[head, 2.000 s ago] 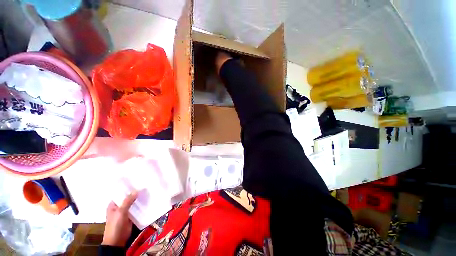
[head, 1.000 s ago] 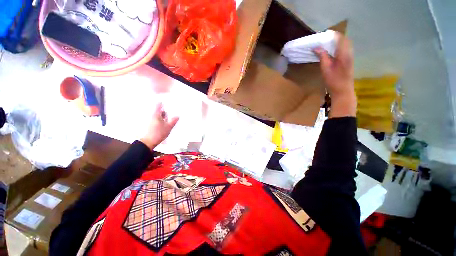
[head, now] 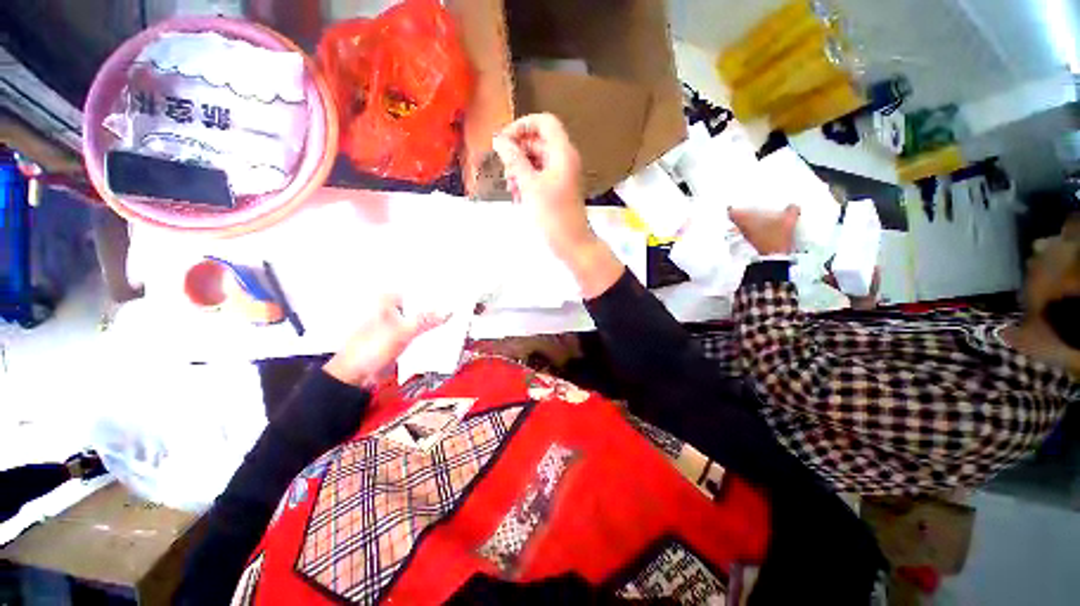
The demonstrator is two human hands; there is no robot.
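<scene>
My left hand (head: pixel 377 341) is low over the near edge of the white table (head: pixel 338 243), in front of the red apron. It is on a white packet (head: pixel 436 352) that sticks out past the table edge; glare blurs its outline. My right hand (head: pixel 542 169) is raised in front of the brown carton (head: pixel 604 113), fingers loosely curled and apart, with nothing visible in it. The carton stands open at the far edge; its inside is only partly visible. White flat pieces on the table are washed out by glare.
A pink basket (head: pixel 328 142) and red-orange bag (head: pixel 409 89) stand left of the carton. An orange tape roll (head: pixel 206 284) and dark stick (head: pixel 282 298) lie left. Another person's hand (head: pixel 767 229) touches a white pile (head: pixel 711 243) at right.
My right hand has left the carton area with the white stack and is now lower, no stack visible in it. My left hand has a white packet. The second person has come into view.
</scene>
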